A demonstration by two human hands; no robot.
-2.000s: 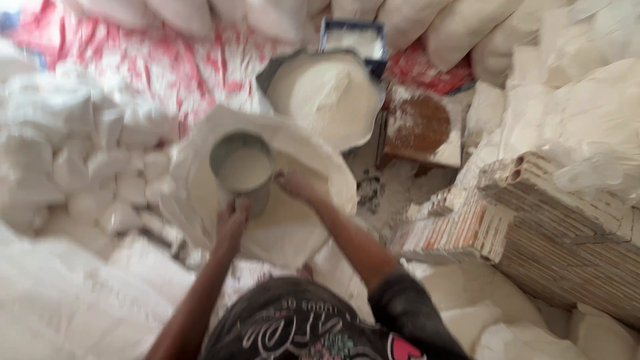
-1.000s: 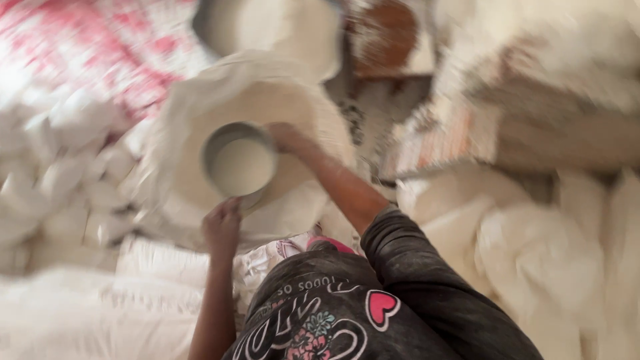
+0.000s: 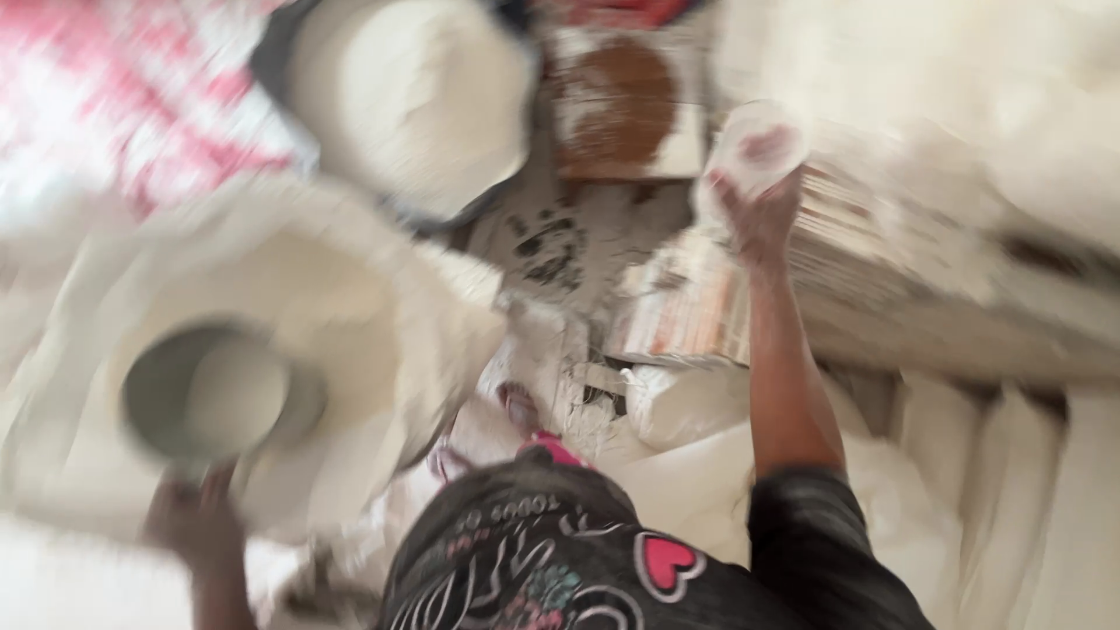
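Note:
At the lower left, my left hand (image 3: 197, 516) grips the near rim or side of a round metal container (image 3: 206, 394); pale powder shows at its bottom. The container is over a large open sack (image 3: 350, 245) with pale powder inside. Off to the right, my right hand (image 3: 761, 206) holds a translucent plastic cup (image 3: 759, 144), its fingers around the side, above the end of a brick stack. Blur hides whether anything is in the cup.
Beyond the sack stands a dark basin (image 3: 280, 96) heaped with white powder (image 3: 420, 96). A powder-dusted wooden stool (image 3: 617, 105) is to its right. Stacked hollow bricks (image 3: 687, 306) and white sacks (image 3: 884, 490) lie at the right.
My right hand has left the metal container's side and moved far right, where it now holds a plastic cup. My left hand still holds the container. The view has shifted.

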